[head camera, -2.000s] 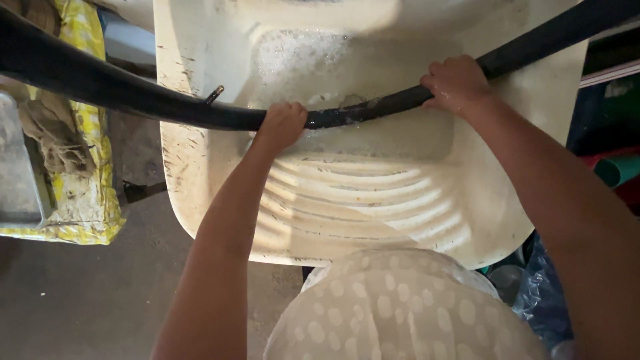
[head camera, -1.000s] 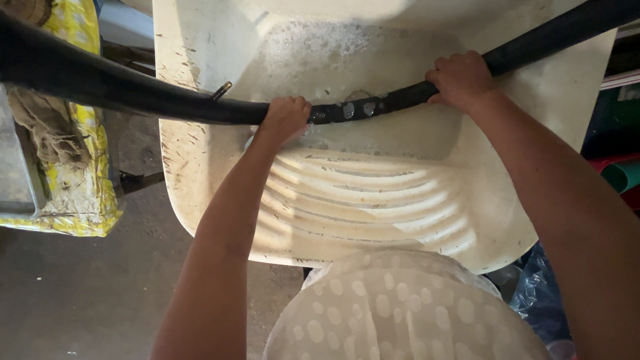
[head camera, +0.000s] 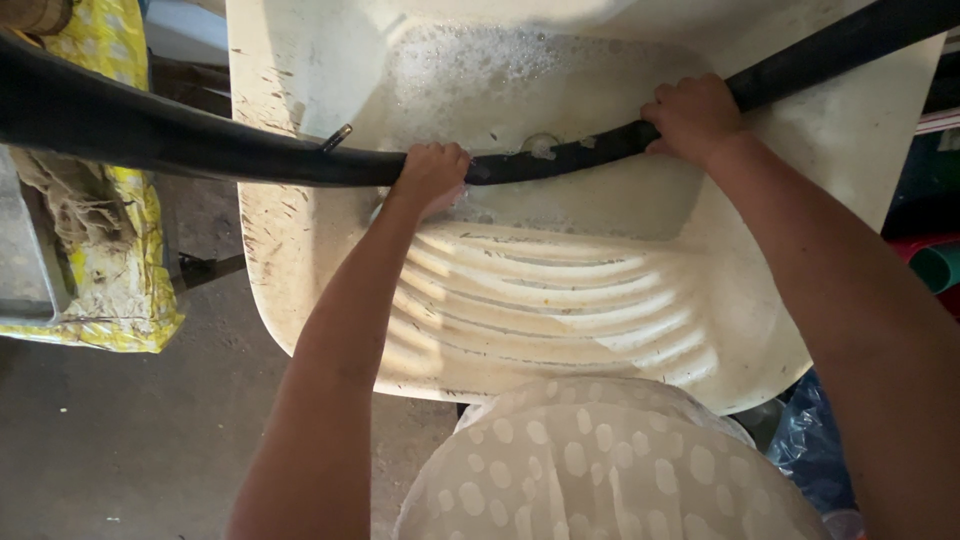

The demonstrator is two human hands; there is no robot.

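A black rubber inner tube (head camera: 540, 163) stretches across a pale laundry sink (head camera: 750, 300) that holds cloudy, soapy water (head camera: 480, 67). My left hand (head camera: 435, 176) grips the tube left of the middle, a little to the right of its metal valve stem (head camera: 337, 138). My right hand (head camera: 694, 120) is closed round the tube farther right. The stretch between my hands sags to the water's surface, wet and with some suds on it. Both ends run out of view, the left one wider. A ribbed washboard slope (head camera: 555, 300) lies on the near side of the water.
At the left is a table with a yellow-and-white plastic cover (head camera: 150, 300), bearing a metal tray (head camera: 30, 255) and a crumpled brown cloth (head camera: 75, 195). A blue plastic bag (head camera: 810, 442) and a green cylindrical object (head camera: 937, 266) are at the right, beside the sink.
The large bubbles on the tube between my hands have shrunk or gone. Both hands keep their grip, in nearly the same places.
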